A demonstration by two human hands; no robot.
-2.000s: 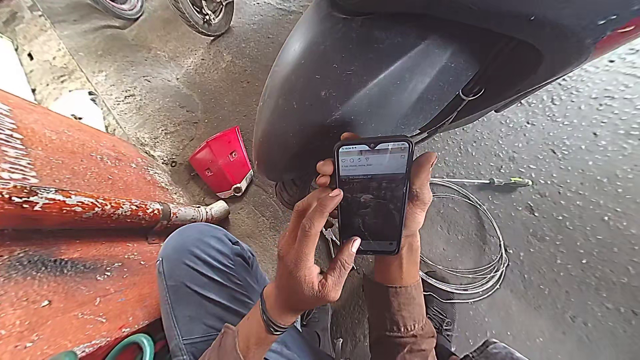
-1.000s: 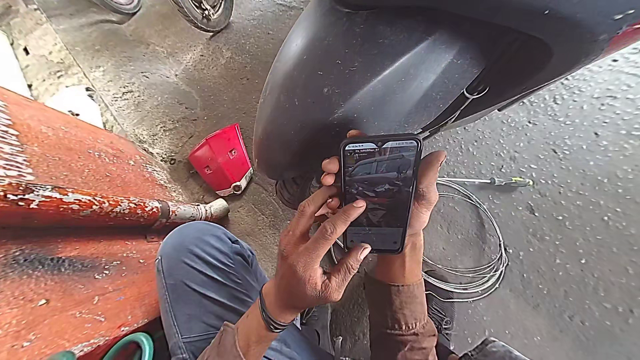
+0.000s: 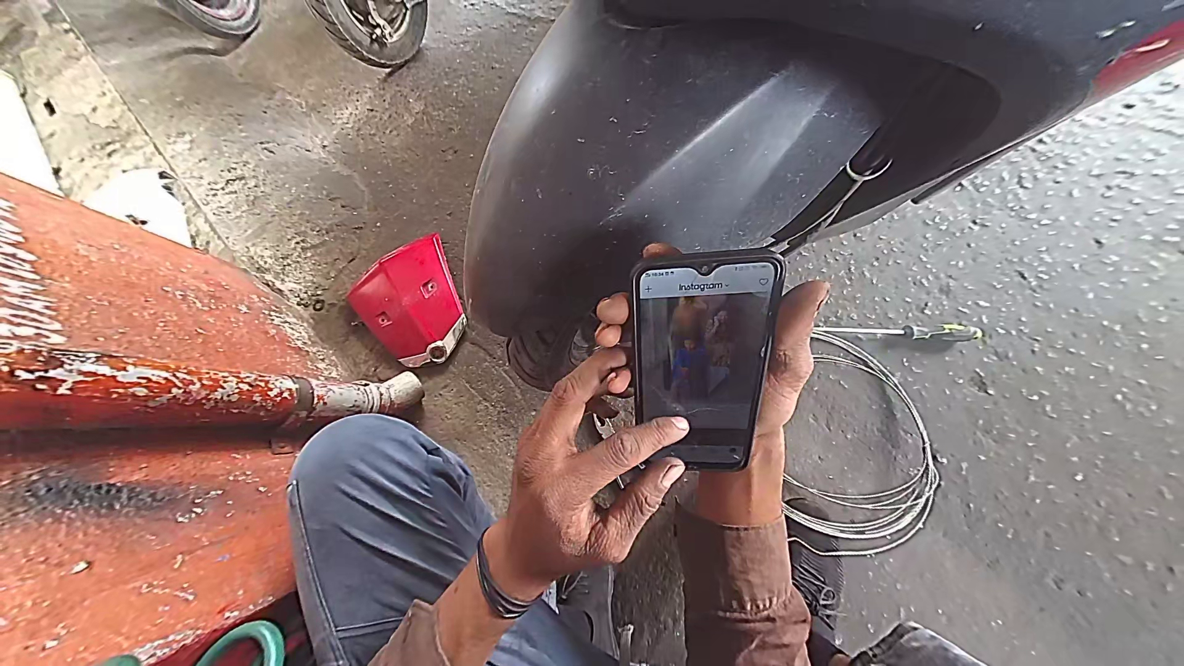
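A dark smartphone point(image 3: 705, 361) with a lit screen stands almost upright in my right hand point(image 3: 786, 370). That hand's thumb lies along the phone's right edge, and its fingers wrap behind and show at the left edge. My left hand point(image 3: 583, 472), with a dark band on the wrist, reaches in from the lower left. Its index fingertip is at the lower part of the screen and its thumb is near the bottom edge; it holds nothing. The screen shows an app page with a dim picture.
A motorcycle or scooter's dark fender point(image 3: 666, 157) rises ahead. A red plastic cover point(image 3: 412, 301) lies on the ground beside an orange metal structure with a pipe point(image 3: 185, 388). Right of my hands are a coiled cable point(image 3: 925, 472) and a screwdriver point(image 3: 939, 332). Wheels point(image 3: 375, 28) stand behind.
The picture on the phone's screen has changed. My left index finger has moved down the screen from where it was a second ago. My right hand still holds the phone.
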